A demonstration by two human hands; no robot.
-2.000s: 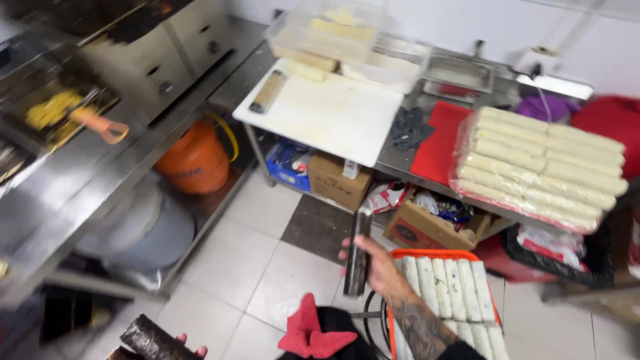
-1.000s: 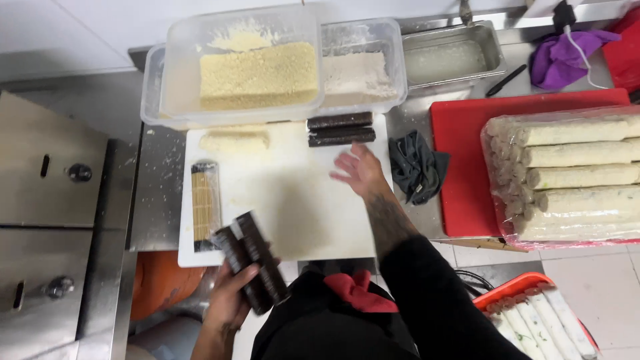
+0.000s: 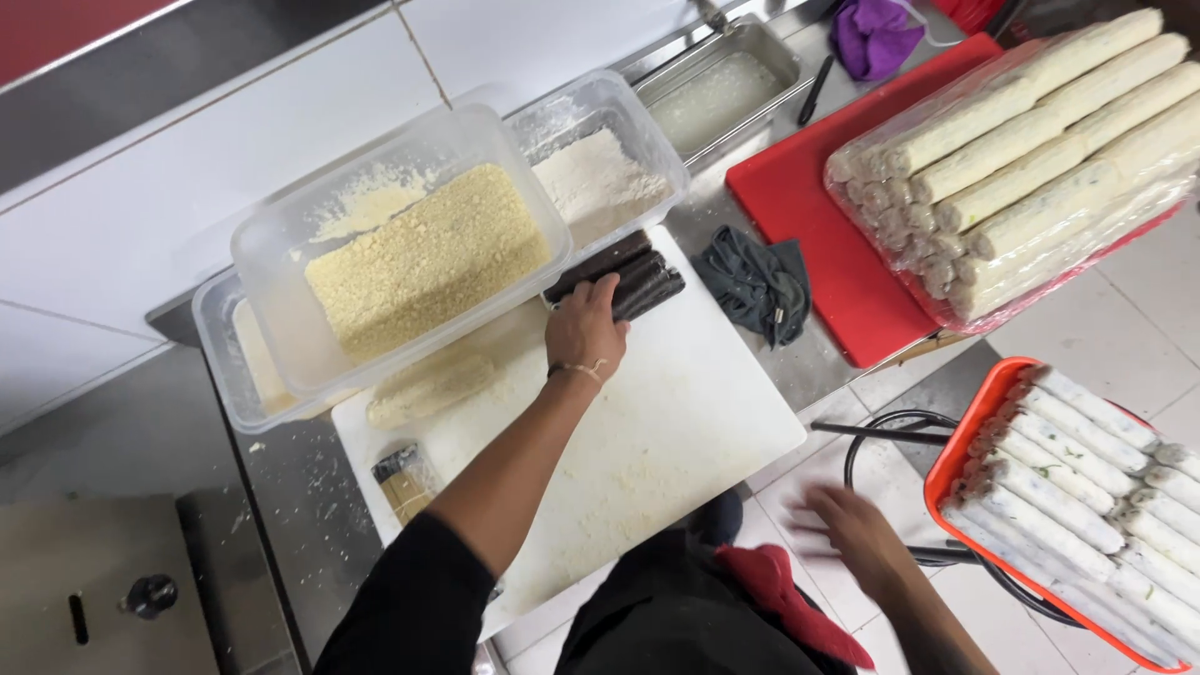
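Several dark seaweed-wrapped rolls point(image 3: 647, 281) lie side by side at the top right corner of the white cutting board point(image 3: 694, 394). My left hand point(image 3: 588, 323) rests on their near-left end; whether it grips one cannot be told. My right hand point(image 3: 834, 525), blurred, is off the board's right edge, fingers apart and holding nothing. A pale breaded roll point(image 3: 431, 389) lies at the board's upper left, with a bamboo rolling mat point(image 3: 408, 487) below it, partly behind my left arm.
Behind the board stand plastic tubs of yellow crumbs point(image 3: 422, 262) and white flour point(image 3: 600, 178). A dark cloth point(image 3: 755, 281) and red board point(image 3: 797, 225) with wrapped pale rolls point(image 3: 1022, 159) lie right. An orange tray point(image 3: 984, 403) of white rolls is lower right.
My left hand has moved from the near side of the board to its top right corner, where more dark rolls now lie. My right hand has drawn back from that corner toward the right.
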